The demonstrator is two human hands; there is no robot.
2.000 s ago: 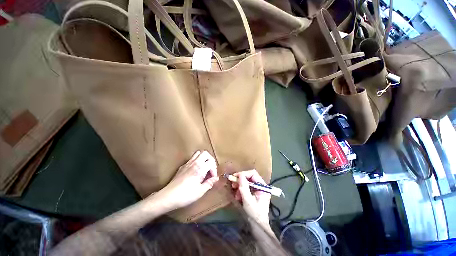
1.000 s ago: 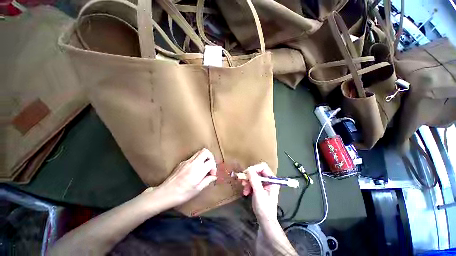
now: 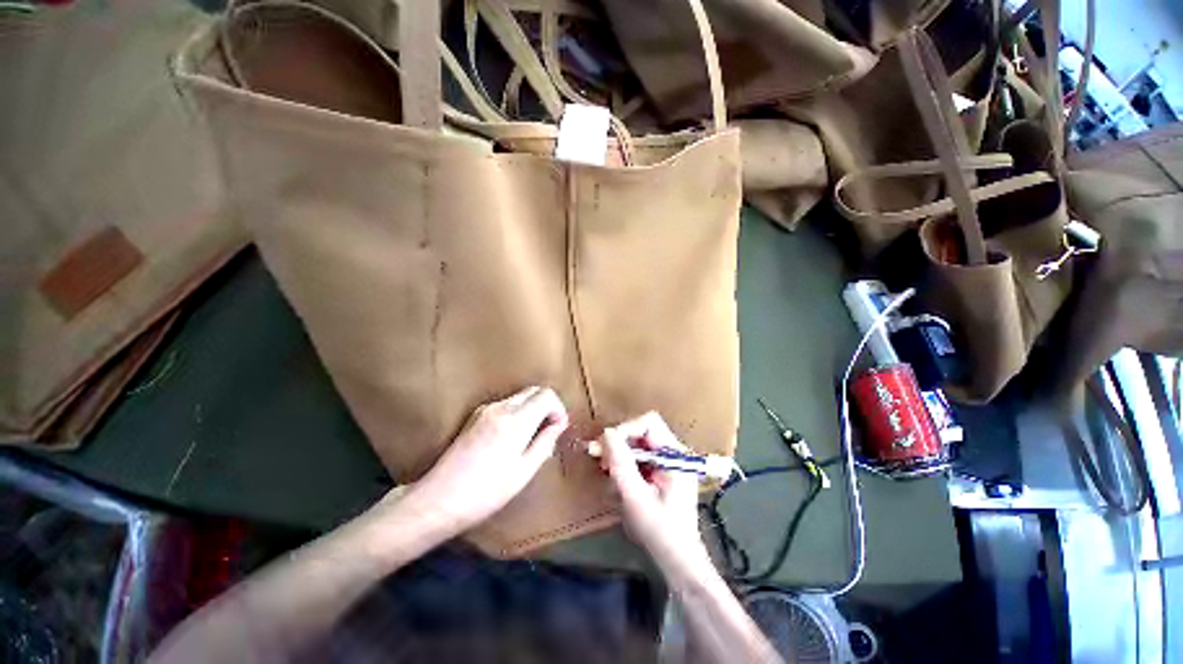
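A large tan tote bag lies flat on the dark green table in front of me, its handles and opening at the top, a white tag at the rim. A reddish-brown label patch lies near its bottom, partly covered by my hands. My left hand rests on the bag left of the patch, fingertips drawn together; whether they pinch a thread is too small to tell. My right hand holds a white pen-shaped tool like a pen, its tip over the patch.
More tan bags lie at the left and upper right. Right of the bag are a yellow-green pen tool with black cord, a white cord, a red can and a small fan. A plastic-lined bin is lower left.
The view has shifted, so the bag and table items appear further right. My right hand and the tool tip have moved slightly closer to my left fingertips than one second ago.
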